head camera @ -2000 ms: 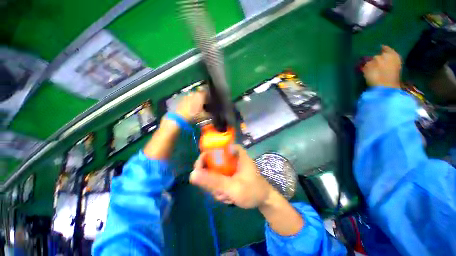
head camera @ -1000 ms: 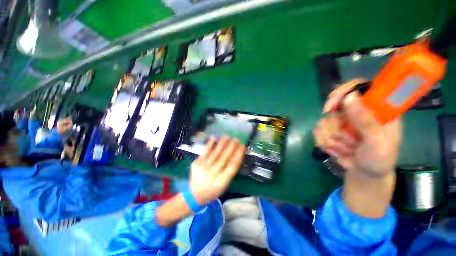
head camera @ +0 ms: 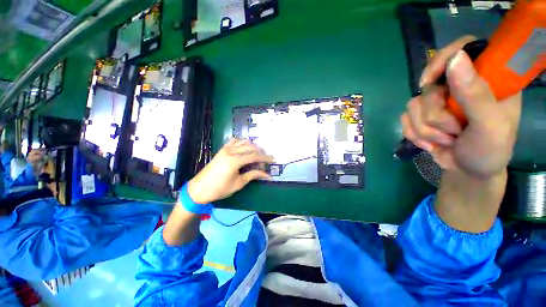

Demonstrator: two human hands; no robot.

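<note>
A tablet assembly [head camera: 293,141] lies flat in front of me, with a silver-white middle and circuitry at its right end. A small dark module [head camera: 275,170] with a thin black wire lies on its lower part. My left hand [head camera: 227,169], bare with a blue wrist strap [head camera: 193,201], rests over the tablet's lower left edge; its fingertips are beside the module, thumb and fingers apart. My right hand [head camera: 470,129] is raised at the right, closed around the orange electric screwdriver [head camera: 509,57]. The screwdriver is cut off by the frame edge; its black nose points down left.
Stacked tablet assemblies [head camera: 158,129] stand left. More tablets lie behind, including one at the back [head camera: 215,21] and one partly hidden at right [head camera: 419,36]. A perforated round dish [head camera: 427,168] is under my right hand; a solder spool [head camera: 530,193] is right. Another person's blue sleeve [head camera: 72,234] is at left.
The view has shifted and steadied. The front tablet now lies straighter, and my left hand has moved from lying across it to its lower left edge. My right hand still holds the screwdriver.
</note>
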